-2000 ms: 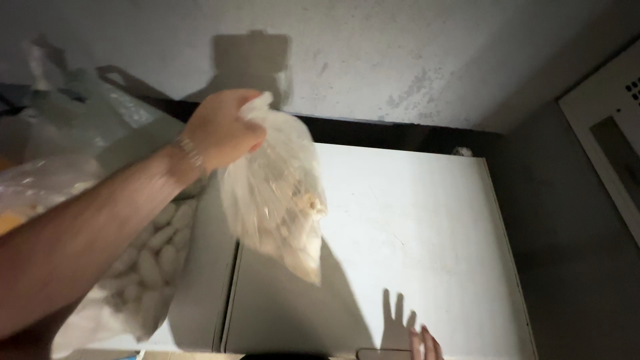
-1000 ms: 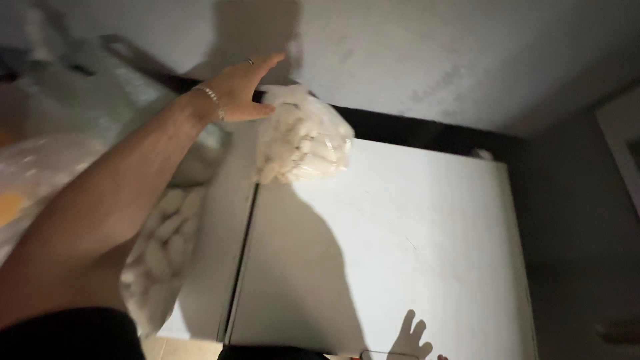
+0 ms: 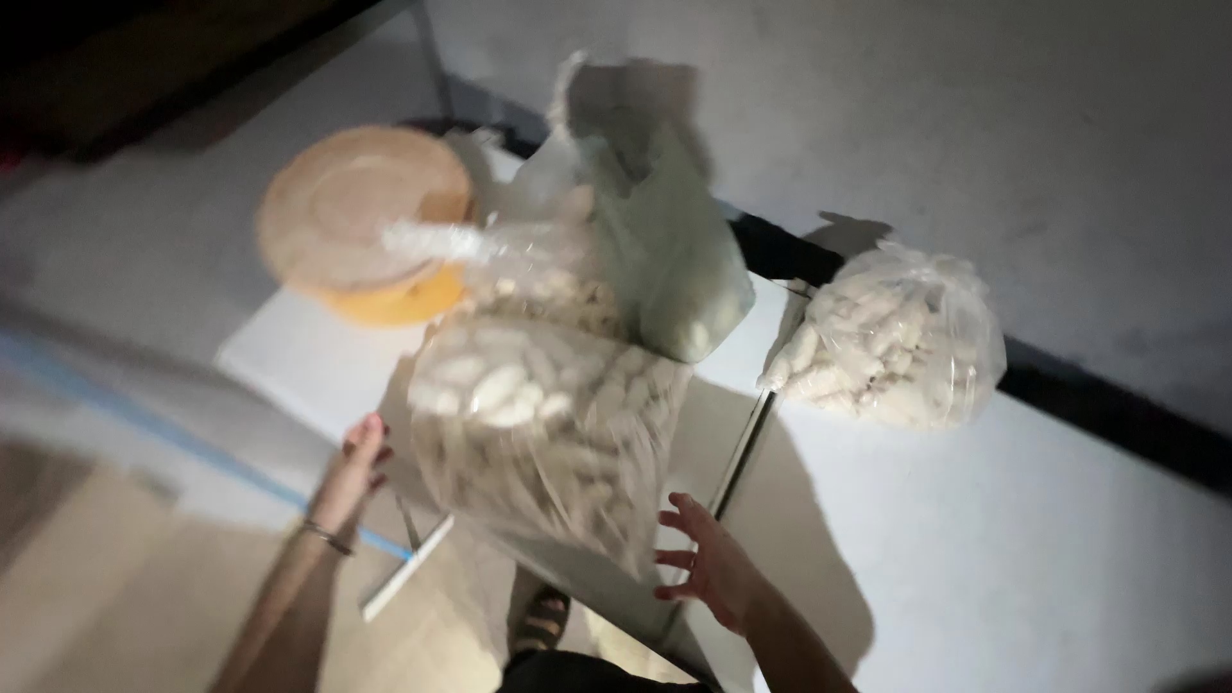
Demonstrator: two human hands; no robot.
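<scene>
A large clear plastic bag of pale, oblong pieces (image 3: 549, 423) stands on a white surface in front of me. My left hand (image 3: 356, 472) is just left of it and my right hand (image 3: 707, 563) is at its lower right; both have spread fingers and hold nothing. Behind it stand a greenish plastic bag (image 3: 669, 241) and another clear bag of small pale pieces (image 3: 549, 289). A smaller tied clear bag of pale pieces (image 3: 890, 342) sits farther right, near the wall. What the pieces are, I cannot tell.
A round orange tub with a lid (image 3: 371, 217) stands at the back left. A gap runs between two white tops (image 3: 1001, 539). On the floor side at left are a blue stick (image 3: 212, 448) with a white bar (image 3: 409, 568) at its end. My sandalled foot (image 3: 544, 616) shows below.
The small bag, held by a hand two seconds ago, rests released on the right-hand white top. Both hands are now beside the large bag. The view has swung left.
</scene>
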